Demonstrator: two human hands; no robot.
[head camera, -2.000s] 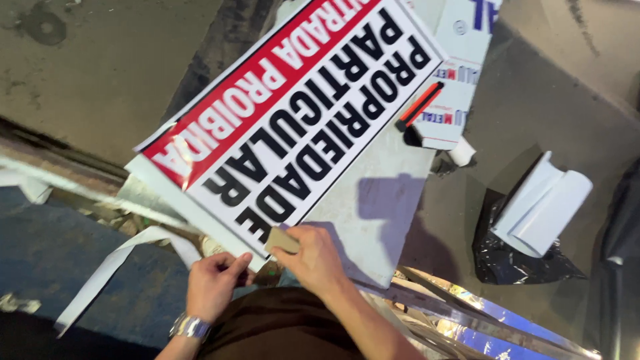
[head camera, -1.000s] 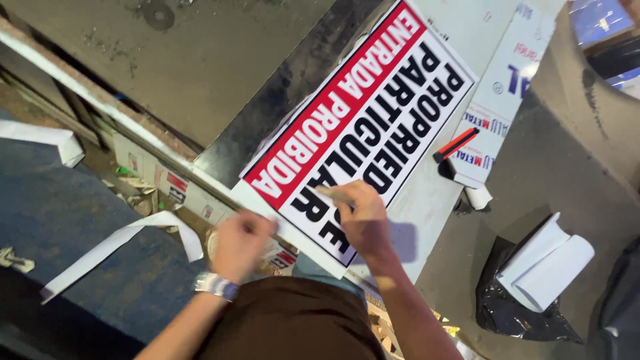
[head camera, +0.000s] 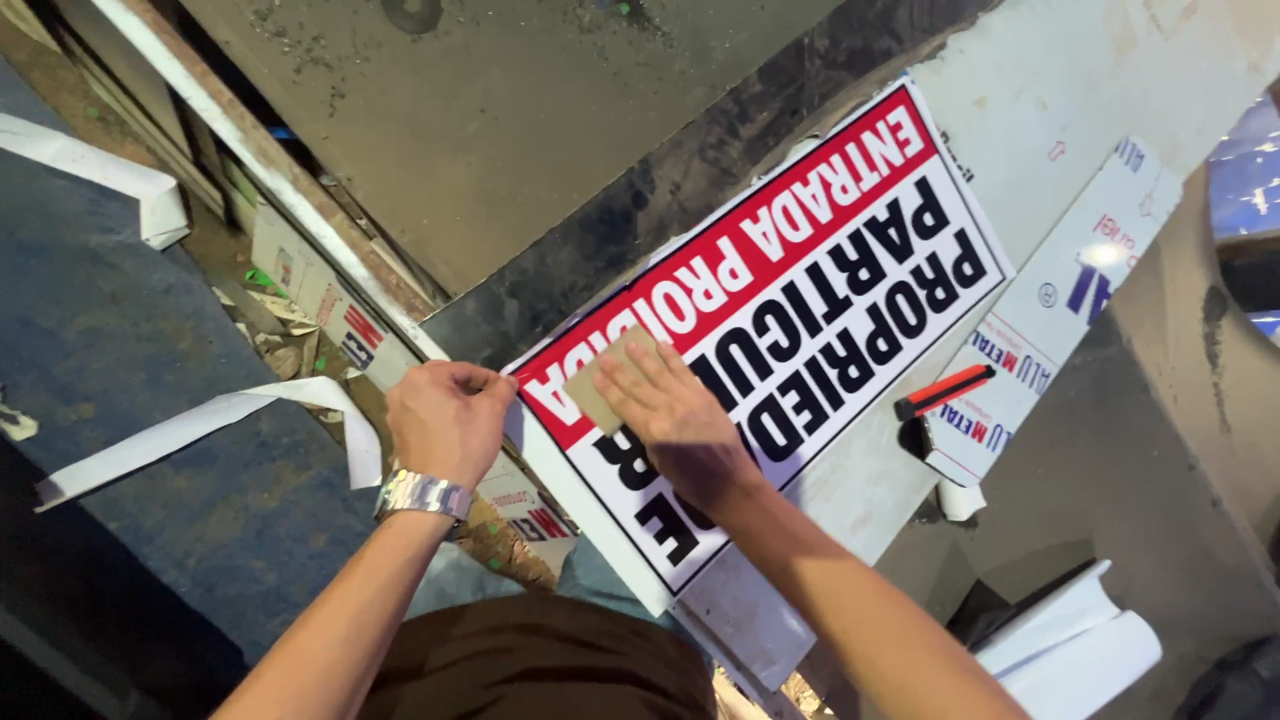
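Observation:
A printed sign panel (head camera: 850, 290) with a red band and black lettering on white lies slantwise on a pale board (head camera: 880, 480). My left hand (head camera: 455, 425), with a metal-band watch (head camera: 425, 497) at the wrist, pinches the sign's film at its left corner, thumb and forefinger together. My right hand (head camera: 680, 420) lies flat over the lettering and presses a flat tan squeegee-like piece (head camera: 597, 385) on the red band near that corner. Part of the lettering is hidden under this hand and forearm.
An orange and black utility knife (head camera: 945, 392) lies across a strip of printed composite panel (head camera: 1050, 310) at the right. A roll of white sheet (head camera: 1075, 640) is at lower right. Curled white strips (head camera: 220, 415) and debris (head camera: 290, 330) are on the left, below the table's edge.
My right hand has moved from the sign's near edge to the red band with the tan piece. My left hand, blurred and off the corner a second ago, now holds the film there.

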